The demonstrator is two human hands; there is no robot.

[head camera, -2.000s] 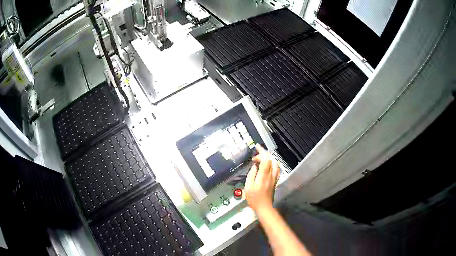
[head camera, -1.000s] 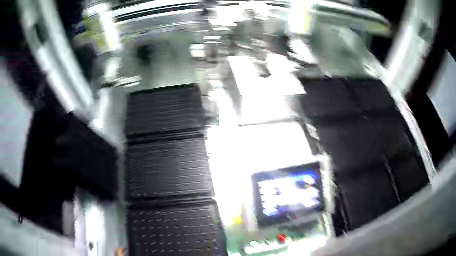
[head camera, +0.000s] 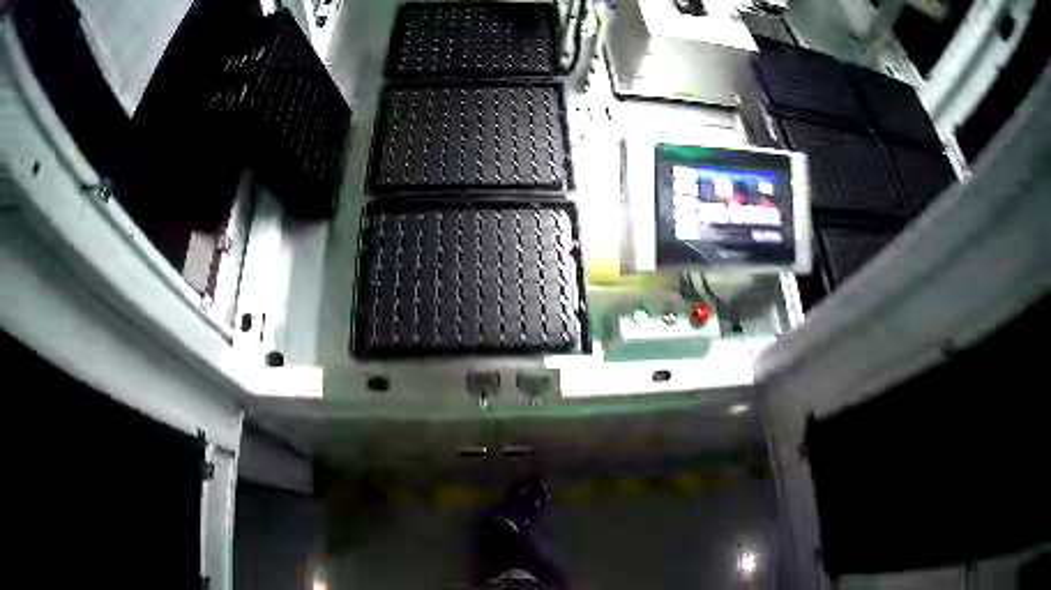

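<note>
No hand is in view. Nearest in front of me, a black parts tray [head camera: 470, 279] lies flat on the pale machine deck [head camera: 294, 288], with two more black trays behind it in a column. To its right stands the grey-framed touch screen [head camera: 724, 210], lit with blue, white and red areas. Below the screen is a small panel with push buttons, one of them red [head camera: 702, 312].
More black trays [head camera: 847, 167] lie at the right. Dark stacked trays [head camera: 282, 110] stand at the upper left. Pale curved door frames [head camera: 899, 334] flank both sides. Metal catches [head camera: 484, 384] sit on the front sill. A shoe [head camera: 528, 502] shows on the dark floor below.
The view has swung from the screen to the left trays and down to the sill and floor. The hand that touched the screen two seconds ago is out of view. The screen display differs.
</note>
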